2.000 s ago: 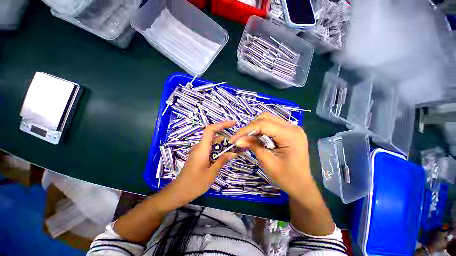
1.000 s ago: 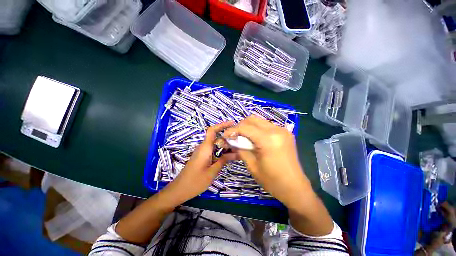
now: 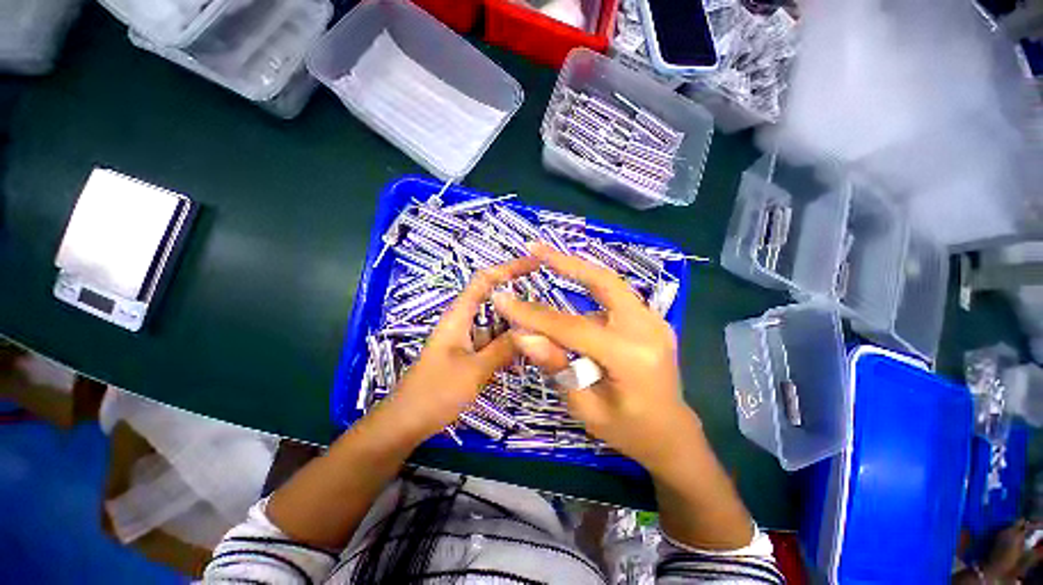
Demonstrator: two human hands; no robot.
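A blue parts tray is heaped with silver cylinder-and-rod parts. My left hand is over the middle of the tray, curled around a few parts that show between its thumb and fingers. My right hand is beside it, fingertips close to the left hand's. A bright, pale part end sticks out from the right palm below the fingers. The fingers hide most of what both hands hold.
A digital scale is at left. Beyond the tray are a lined clear box and a filled parts box. At right are a small tilted clear box, divided clear bins and a blue lid. A person's hand shows at the lower right edge.
My right hand's fingers have spread and reach over toward my left fingertips. The pale part in it now points lower right. Fewer part ends show in my left hand.
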